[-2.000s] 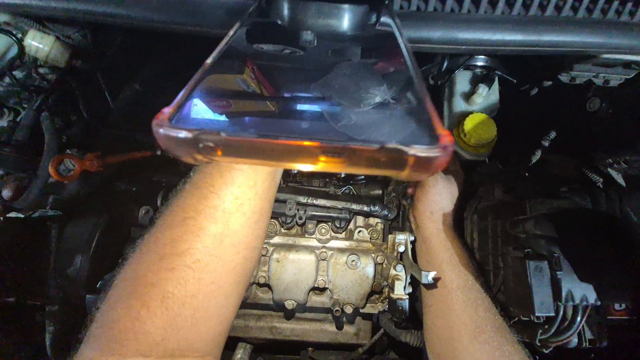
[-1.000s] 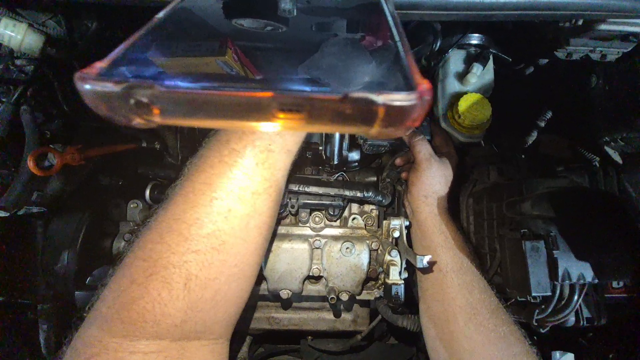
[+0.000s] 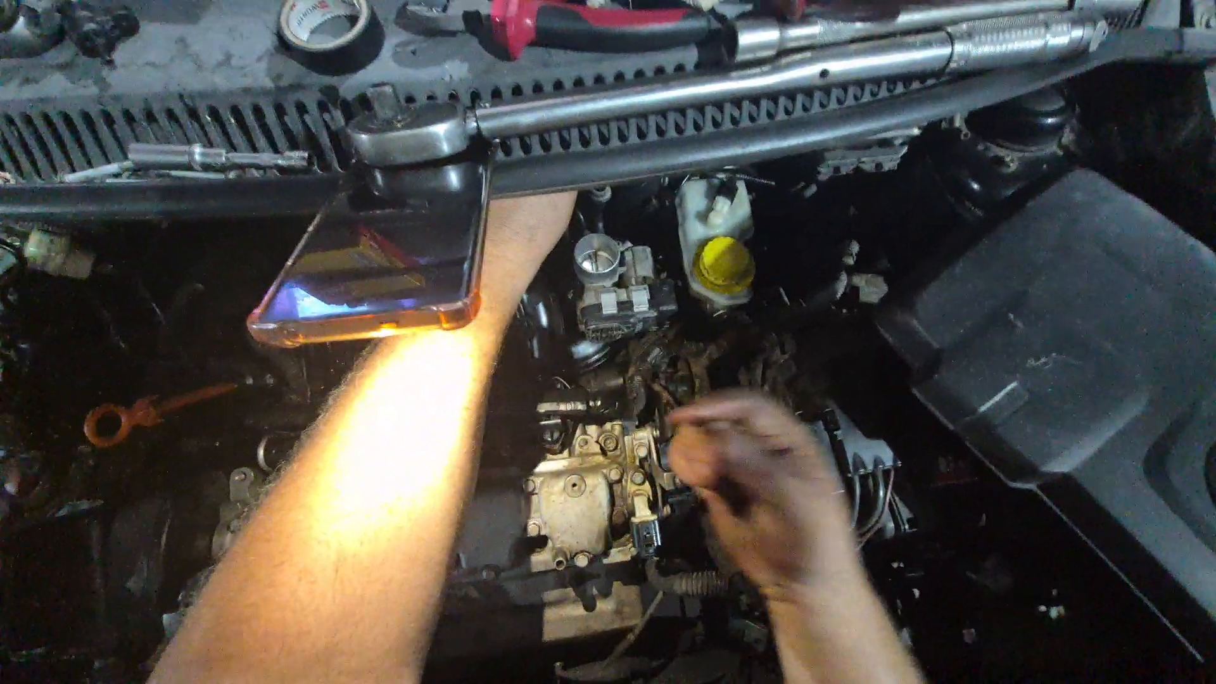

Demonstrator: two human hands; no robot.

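My right hand (image 3: 746, 465), blurred and half curled, hovers over the right end of the metal engine cover (image 3: 575, 503); whether anything is in its fingers I cannot tell. My left forearm reaches up across the engine bay, lit brightly, and the hand itself is hidden behind the smartphone and the black edge strip. That smartphone (image 3: 380, 256), in a clear orange-tinted case, lies above the forearm, with its upper end under the head of a large ratchet or torque wrench (image 3: 413, 133). A throttle body (image 3: 617, 285) sits between my arms, left of a reservoir with a yellow cap (image 3: 724, 264).
Pliers with red-and-black handles (image 3: 608, 28), a roll of tape (image 3: 326, 28) and a socket extension (image 3: 223, 159) lie along the cowl grille. An orange dipstick ring (image 3: 107, 425) is at left. A large black plastic cover (image 3: 1083, 332) occupies the right side.
My right hand has come back from beside the yellow-capped reservoir to above the engine's right end. The view has shifted widely, now showing the cowl tools. My left forearm still reaches forward.
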